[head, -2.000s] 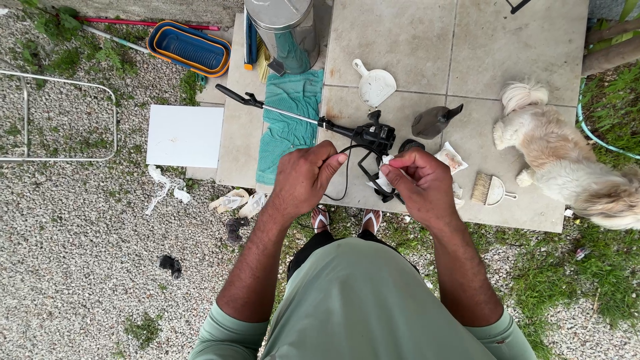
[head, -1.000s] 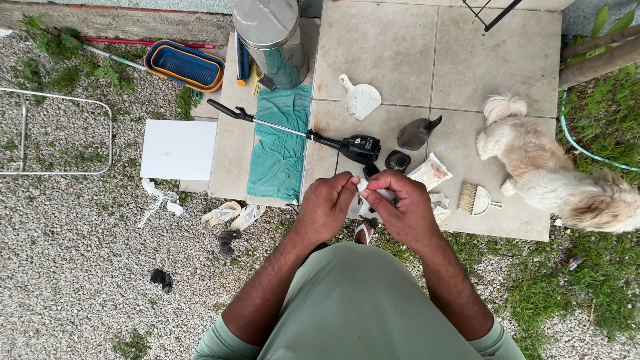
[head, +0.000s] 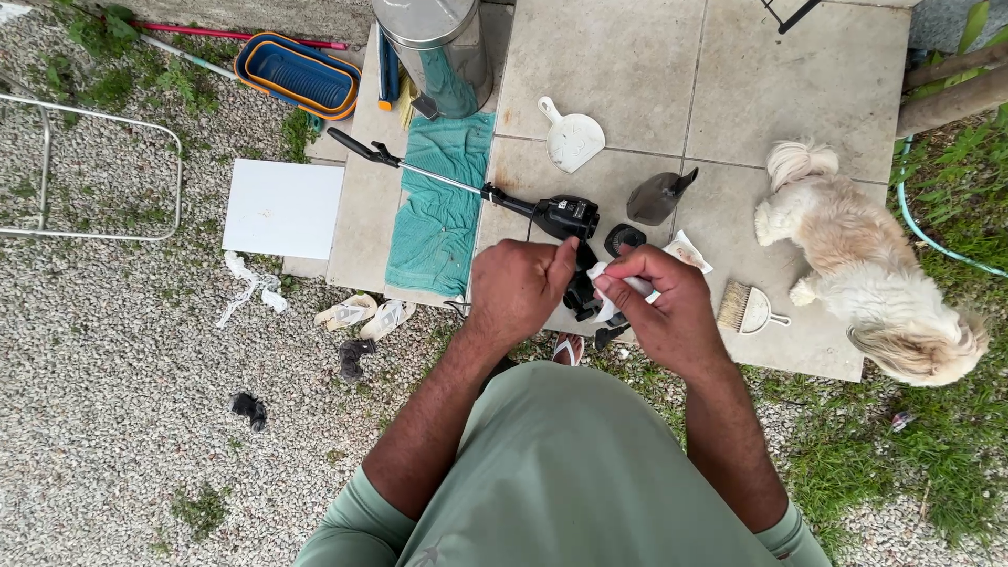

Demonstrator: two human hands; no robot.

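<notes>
Between the thumb and fingers of my right hand [head: 665,307] is a crumpled white wipe or tissue [head: 618,290]. My left hand [head: 521,285] is curled at about the same height, just left of it; whether it pinches anything small is hidden. Behind the hands lies a black motor unit [head: 568,216] with a long metal tube and black handle, probably a stick vacuum cleaner. A smoky plastic container with a spout [head: 660,195], a round black part [head: 624,239] and a stained white wipe [head: 688,252] lie beside it. More black parts show partly behind my right hand.
A teal cloth [head: 441,205], white dustpan [head: 573,140] and hand brush [head: 750,308] lie on the tiles, near a metal bin [head: 449,59]. A dog [head: 874,252] is at the right. Flip-flops [head: 366,315], a white panel [head: 283,209] and a blue bucket [head: 299,75] are at the left.
My hands were together at the white piece one second ago; now they are apart, with the white wipe in my right hand.
</notes>
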